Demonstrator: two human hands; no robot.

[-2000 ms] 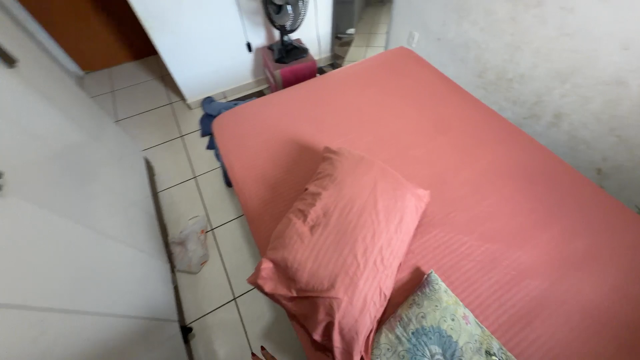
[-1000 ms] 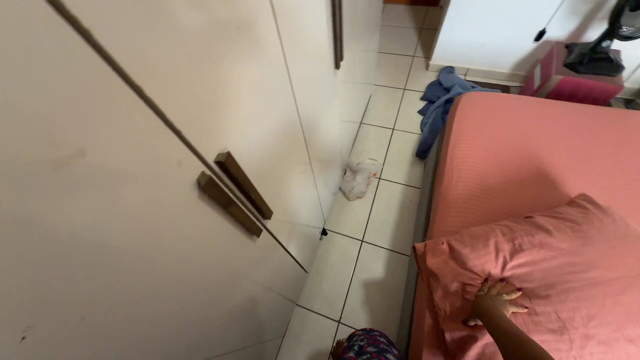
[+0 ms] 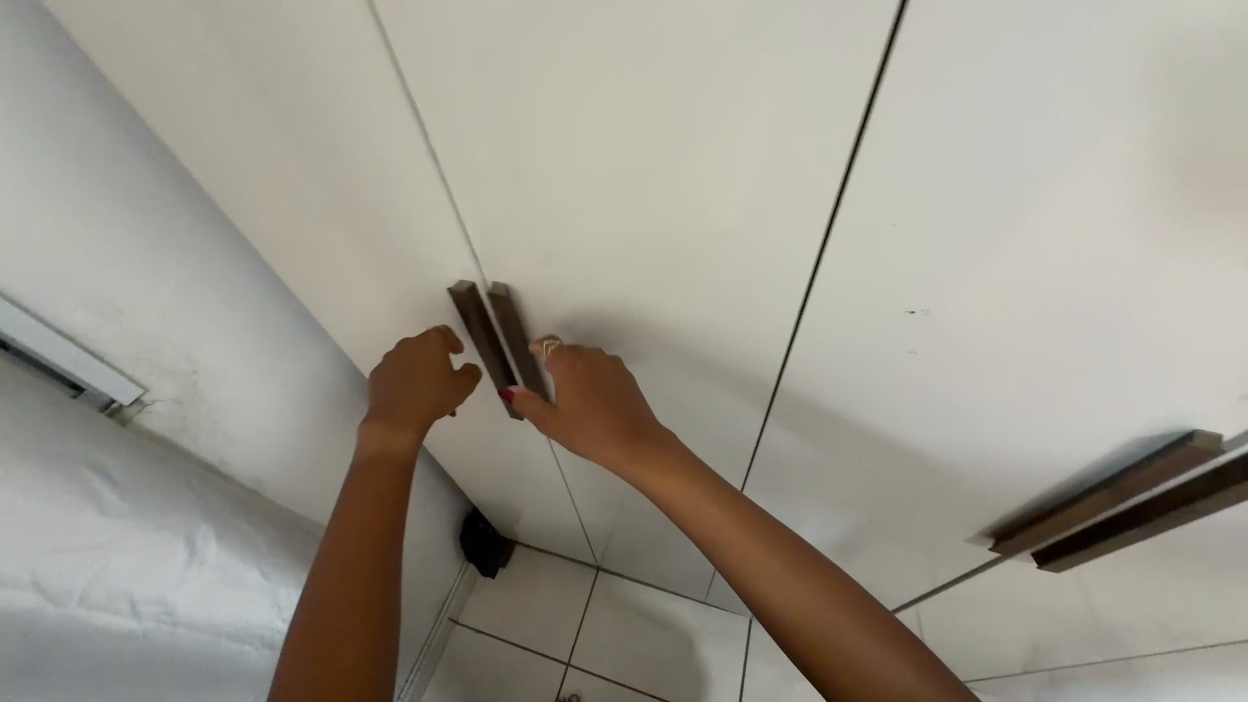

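Two dark brown wooden handles sit side by side on white wardrobe doors: a left handle (image 3: 480, 336) and a right handle (image 3: 514, 331). My right hand (image 3: 595, 405) is at the right one, with its red-nailed thumb across the lower part and a ringed finger at its right side. Just left of the left handle is my left hand (image 3: 417, 380), fingers bent and apart, holding nothing; whether it touches the handle cannot be told. Both wardrobe doors (image 3: 663, 175) beside the seam are closed.
Another pair of brown handles (image 3: 1111, 492) is at the lower right. A black object (image 3: 483, 544) lies in the floor corner by the wardrobe, near white floor tiles (image 3: 639, 629). At left are a wall (image 3: 195, 361) and a pale, wrinkled covered surface (image 3: 146, 546).
The view has swung from the bed to the wardrobe. One second ago a hand lay on the pink pillow; now both hands are up at the wardrobe handles.
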